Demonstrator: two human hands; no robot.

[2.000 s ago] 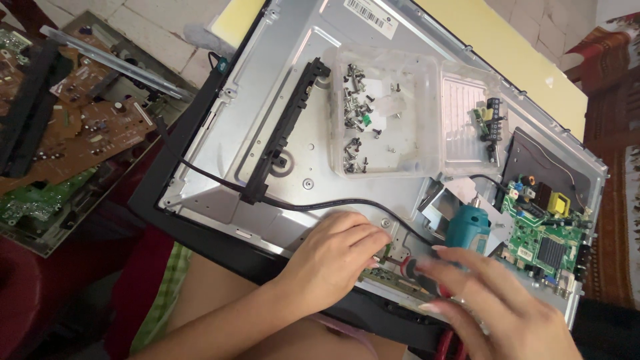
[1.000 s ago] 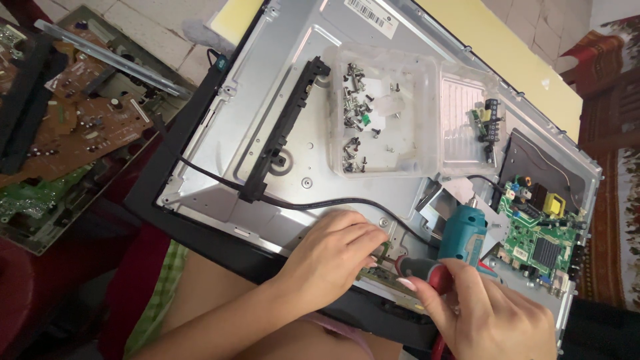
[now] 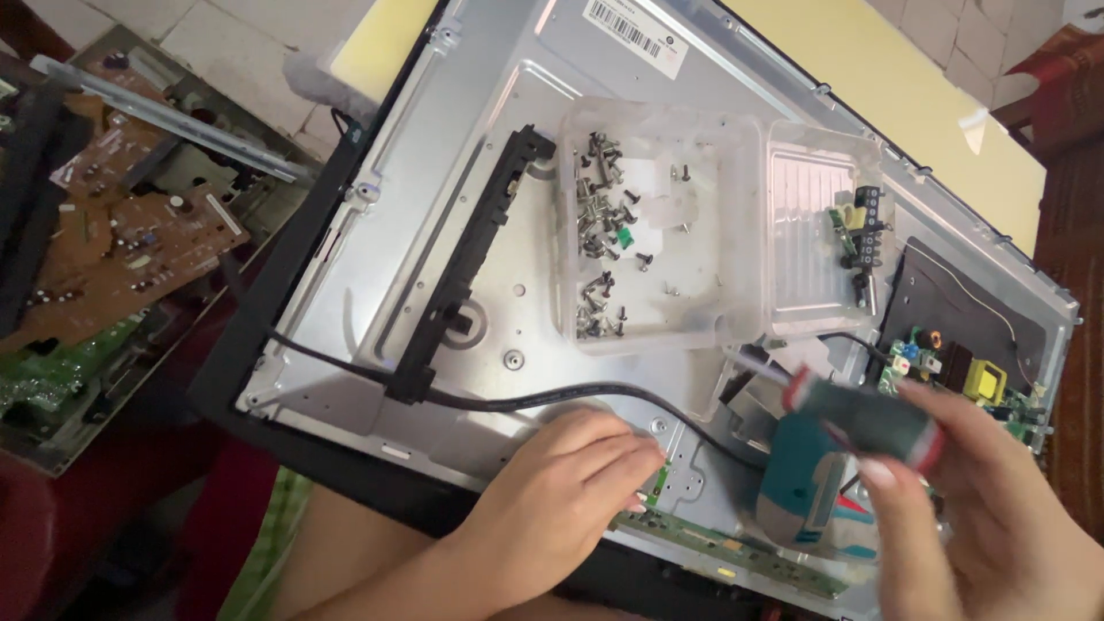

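My right hand (image 3: pixel 975 492) holds a screwdriver (image 3: pixel 871 423) by its dark handle with red ends, its blurred shaft pointing up and left toward the plastic box. Beneath it lies a teal cordless power tool (image 3: pixel 802 483). My left hand (image 3: pixel 569 483) rests on the panel's lower edge, fingers bent down at a small green board (image 3: pixel 660 483); whether they pinch anything is hidden. A long, narrow circuit board (image 3: pixel 733 543) runs along that edge. All this is on the metal back of a flat-screen panel (image 3: pixel 332 345).
An open clear plastic box (image 3: pixel 750 302) of screws sits on the panel, its lid holding screwdriver bits (image 3: pixel 869 228). A black plastic strip (image 3: pixel 466 267) and black cable (image 3: pixel 552 397) lie left. Green circuitry (image 3: pixel 906 362) is at right. Brown circuit boards (image 3: pixel 147 267) lie far left.
The screwdriver has lifted away from beside my left hand and moved up and right, its tip now toward the box. My left hand has stayed at the panel's lower edge.
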